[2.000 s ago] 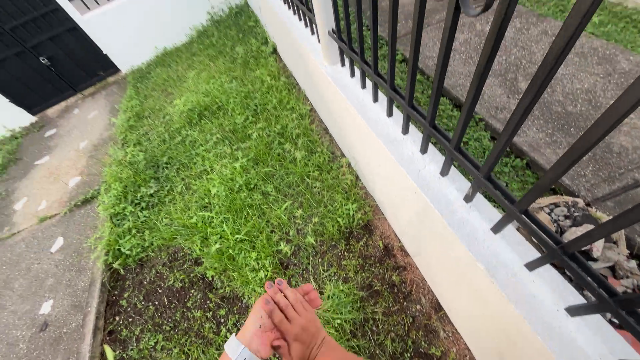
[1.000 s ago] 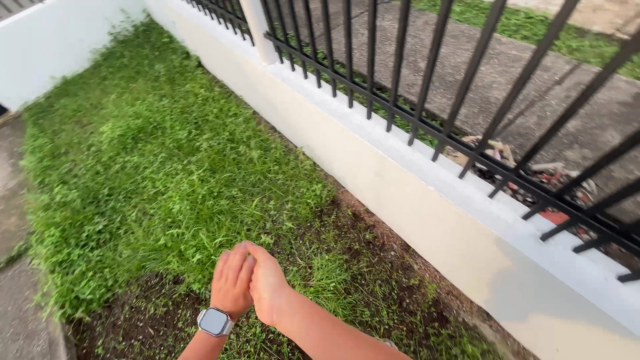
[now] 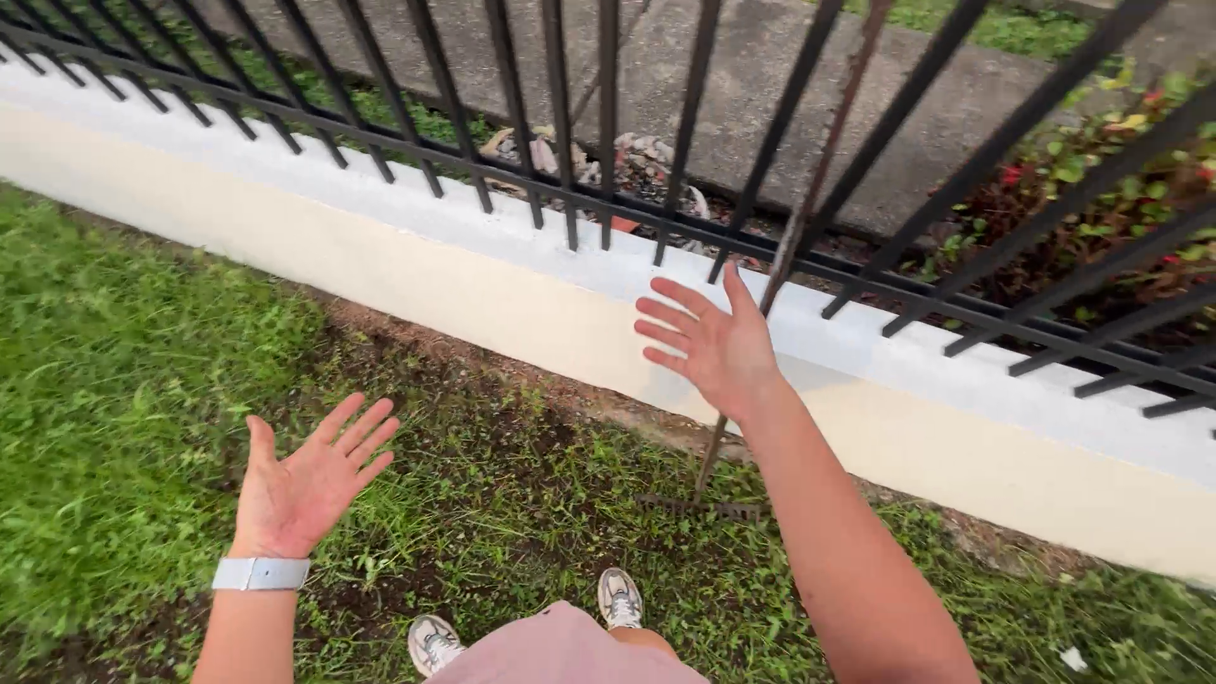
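My left hand (image 3: 309, 480), with a pale watch band (image 3: 261, 574) on its wrist, is held palm up over the grass, fingers apart and nothing in it. My right hand (image 3: 717, 347) is raised in front of the low wall, also empty with its fingers spread. Just behind my right hand, a garden rake leans against the black metal fence; its long handle (image 3: 784, 255) passes behind the hand, and its toothed head (image 3: 701, 506) rests on the ground near the wall's foot. Whether the right hand touches the handle cannot be told.
A low cream wall (image 3: 456, 285) with a white top carries the black metal fence (image 3: 560, 123). Past the bars are rubble (image 3: 646, 171), concrete paving (image 3: 741, 85) and a leafy bush (image 3: 1130, 209). Thick grass (image 3: 104, 408) grows at left. My shoes (image 3: 619, 598) stand on patchy soil.
My hands were together one and two seconds ago; now they are apart and spread. The view has turned right, bringing the rake and bush into sight.
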